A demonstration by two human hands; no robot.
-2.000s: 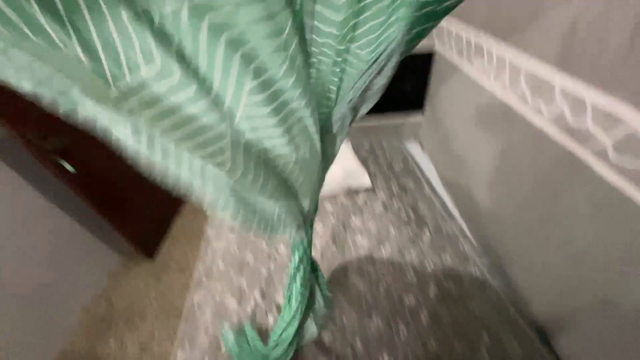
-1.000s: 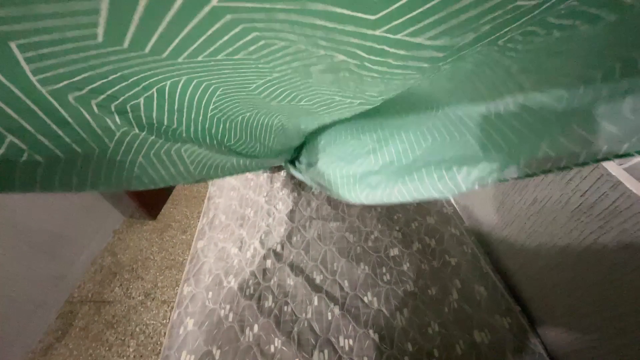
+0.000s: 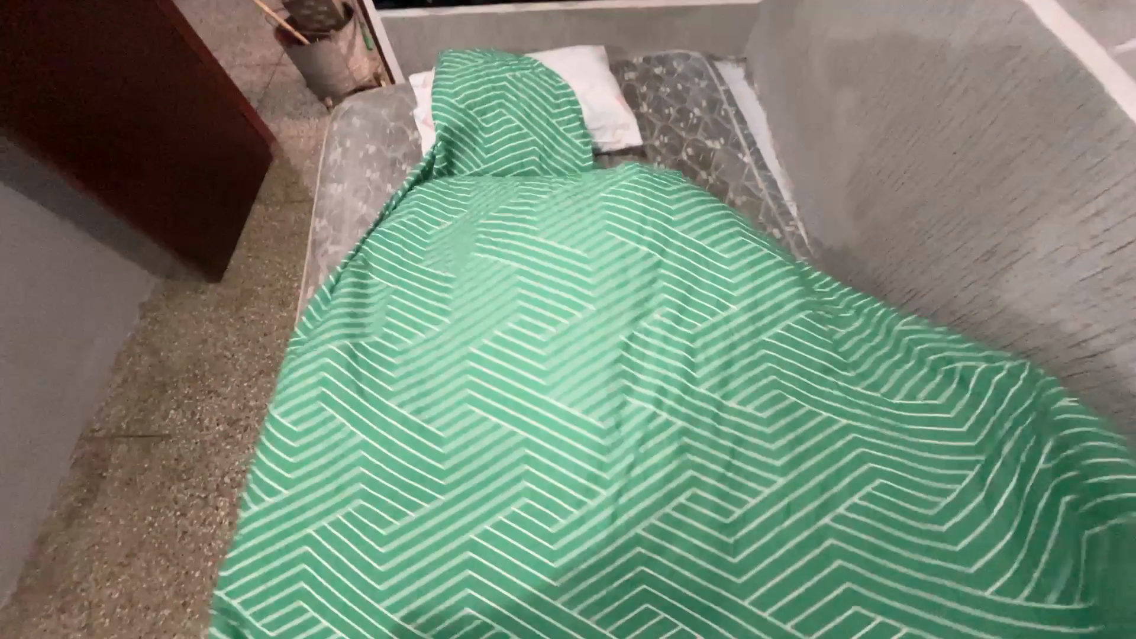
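A green bedsheet (image 3: 568,382) with white geometric lines spreads over most of a grey patterned mattress (image 3: 679,98). Its far end lies folded over a white pillow (image 3: 603,93) at the head of the bed. On the right the cloth bunches in folds along the wall, and its near part runs past the bottom edge of the view. Neither my left hand nor my right hand shows, so what they hold is hidden.
A grey wall (image 3: 932,177) flanks the bed on the right. To the left are a speckled floor (image 3: 195,399), a dark red door (image 3: 133,115) and a pale wall (image 3: 62,355). A bucket (image 3: 324,67) with a stick in it stands beyond the mattress's far left corner.
The green bedsheet, bunched and raised in front of the view two seconds ago and billowing one second ago, now lies spread over the mattress and part of the pillow.
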